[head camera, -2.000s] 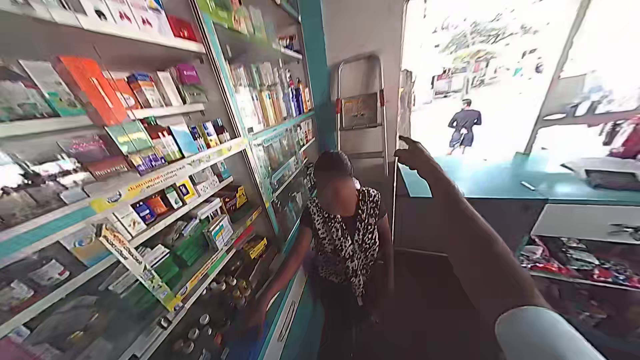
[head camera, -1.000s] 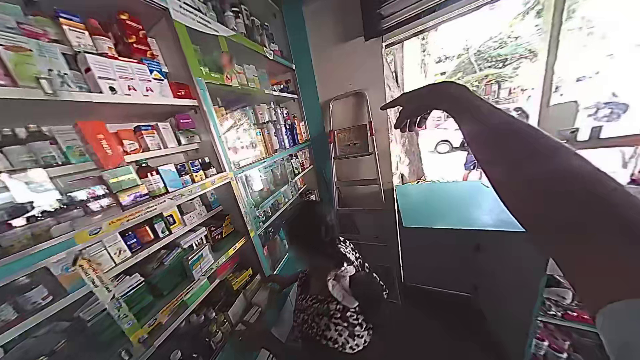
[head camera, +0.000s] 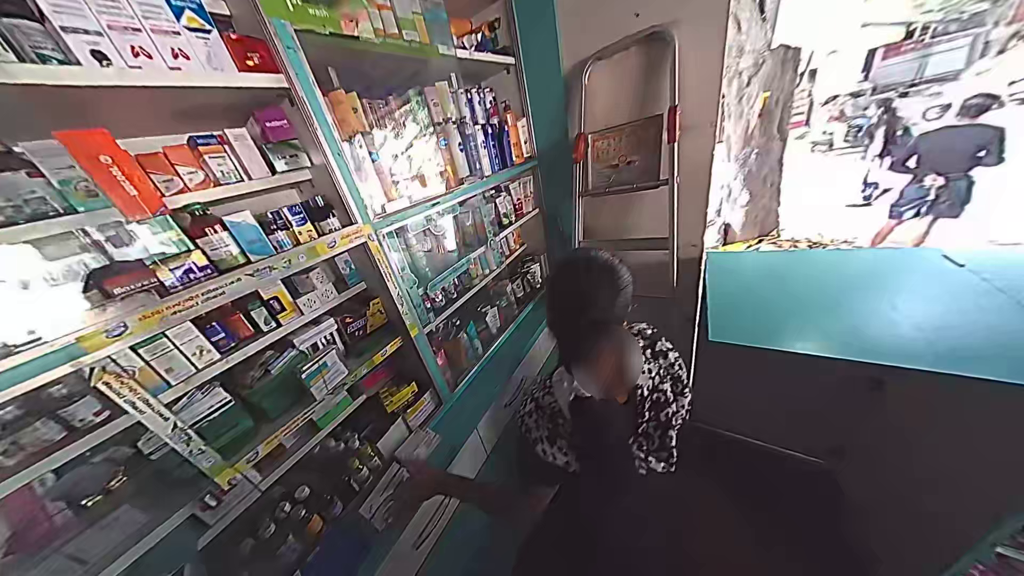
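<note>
Neither of my hands shows in the head view now. On the left stand glass-fronted shelves (head camera: 240, 284) with boxes and bottles. An orange box (head camera: 110, 174) leans among smaller cartons on one of the middle shelves. Low in front of the shelves is another person (head camera: 604, 400) in a black and white patterned top, one arm stretched toward the lower shelf. Dark bottles (head camera: 296, 512) stand near that arm; whether its hand holds anything cannot be told.
A folding metal stepladder (head camera: 674, 216) leans against the back wall. A teal counter (head camera: 864, 308) runs along the right under the opening. Outside are a tree trunk (head camera: 752, 144) and a person (head camera: 944, 168) in dark clothes.
The raised arm and hand seen on the right in both earlier frames have left the view. The person by the shelves was bent lower one second ago, with the head further down.
</note>
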